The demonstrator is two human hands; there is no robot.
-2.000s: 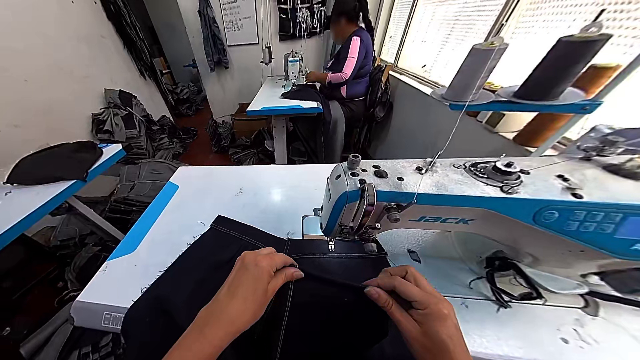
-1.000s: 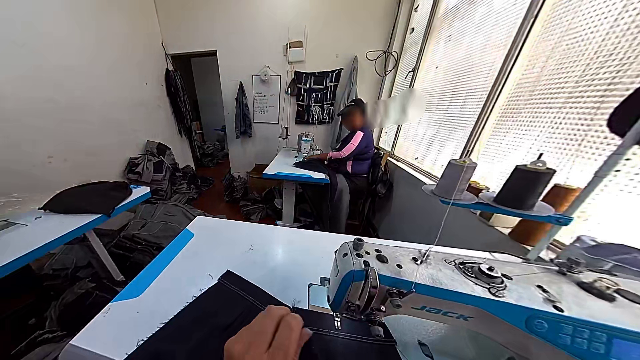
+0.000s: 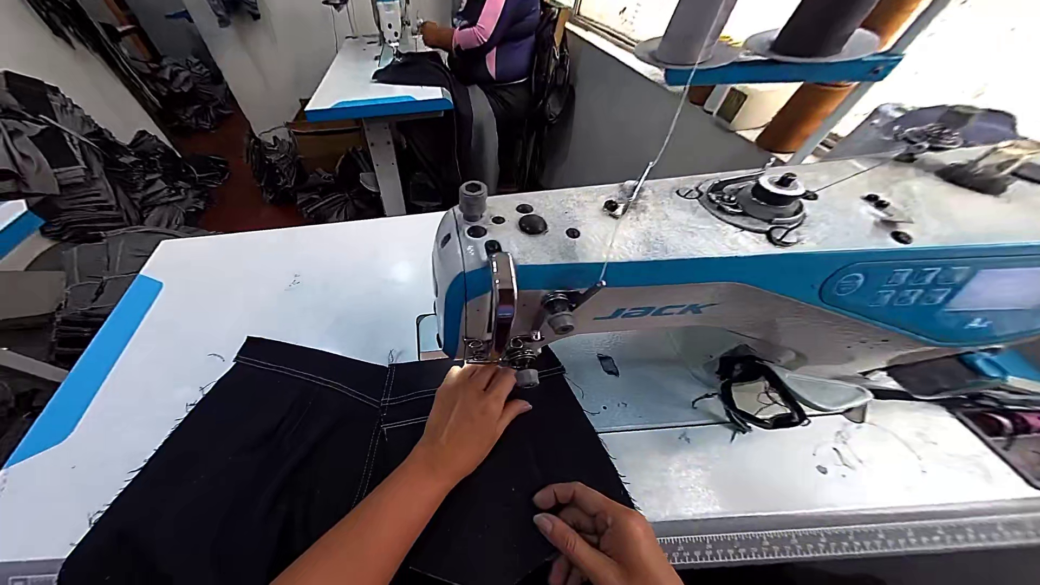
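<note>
A dark fabric piece [image 3: 244,439] with pale double stitching lies across the white machine table, its frayed edges at both sides. My left hand [image 3: 475,414] presses on the fabric with its fingertips right at the needle area of the Jack sewing machine [image 3: 731,276]; the needle itself is hidden. Lower right, my right hand [image 3: 597,532] is over the fabric with fingers curled and thumb toward the index finger. Whether it pinches the cloth cannot be told. Thread runs from the grey thread cone [image 3: 691,32] down to the machine head.
Black cord and a pale strap [image 3: 760,394] lie beneath the machine arm. A measuring scale [image 3: 812,540] runs along the table's front edge. Beyond, a person [image 3: 496,41] works at another sewing table [image 3: 374,81]. Piles of dark garments [image 3: 81,162] are on the floor at left.
My left hand has moved from the middle of the fabric to the machine's needle area. My right hand, at the fabric near the machine two seconds ago, is now lower. The view has tilted down since a second ago.
</note>
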